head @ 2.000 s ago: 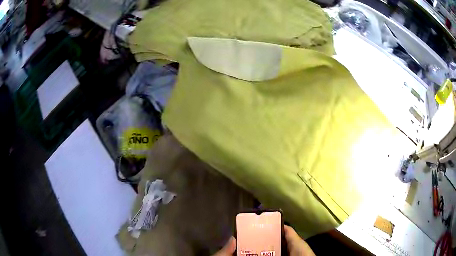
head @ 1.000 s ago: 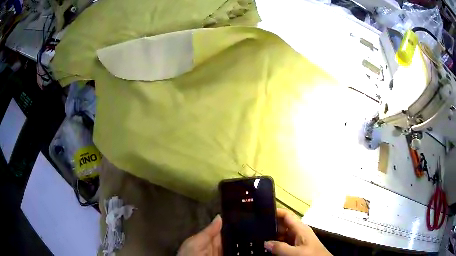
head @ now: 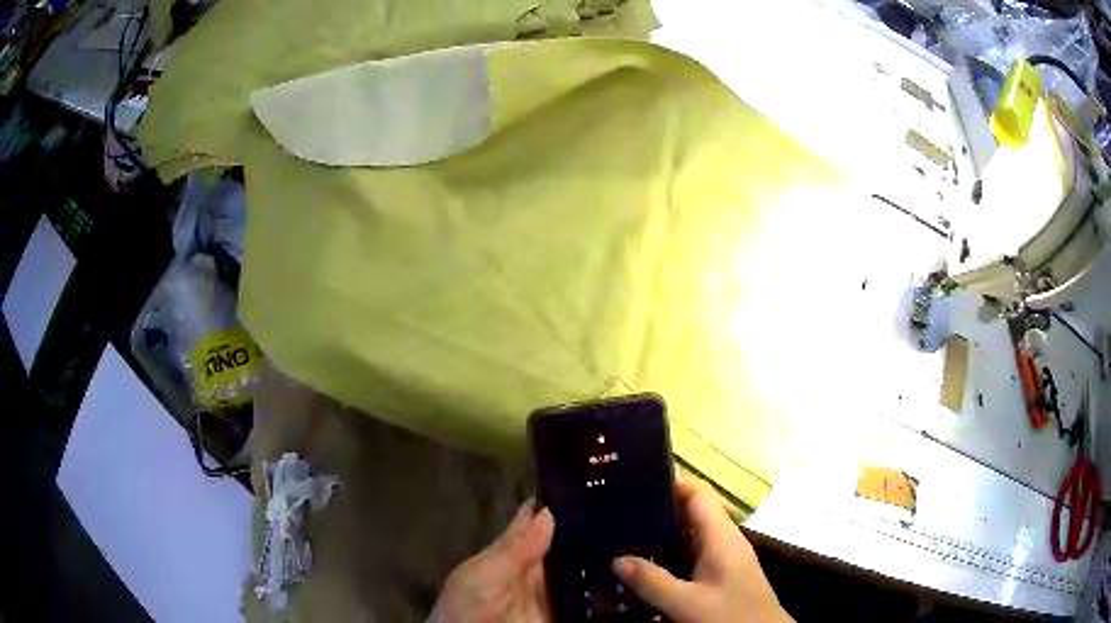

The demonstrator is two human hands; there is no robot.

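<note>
A smartphone (head: 607,505) with a dark screen and small lit text is upright at the lower middle, over the near edge of the cloth. My left hand (head: 497,574) holds its left side. My right hand (head: 713,562) holds its right side, with the thumb over the lower screen. An olive-yellow garment panel (head: 487,268) lies spread behind the phone, with a pale curved patch (head: 378,112) at its upper left. A narrow stitched opening (head: 719,466) near the panel's edge is partly hidden by the phone.
The sewing machine (head: 1029,231) stands at the right, with red-handled scissors (head: 1075,509) and orange-handled snips (head: 1031,389). Brown cloth (head: 390,511) hangs at the lower left beside a white crumpled bundle (head: 288,523), a bagged bundle (head: 222,353) and a white board (head: 146,487).
The phone screen has gone from lit pink to dark with small text. The phone and both hands have risen further into view. The view has shifted towards the machine.
</note>
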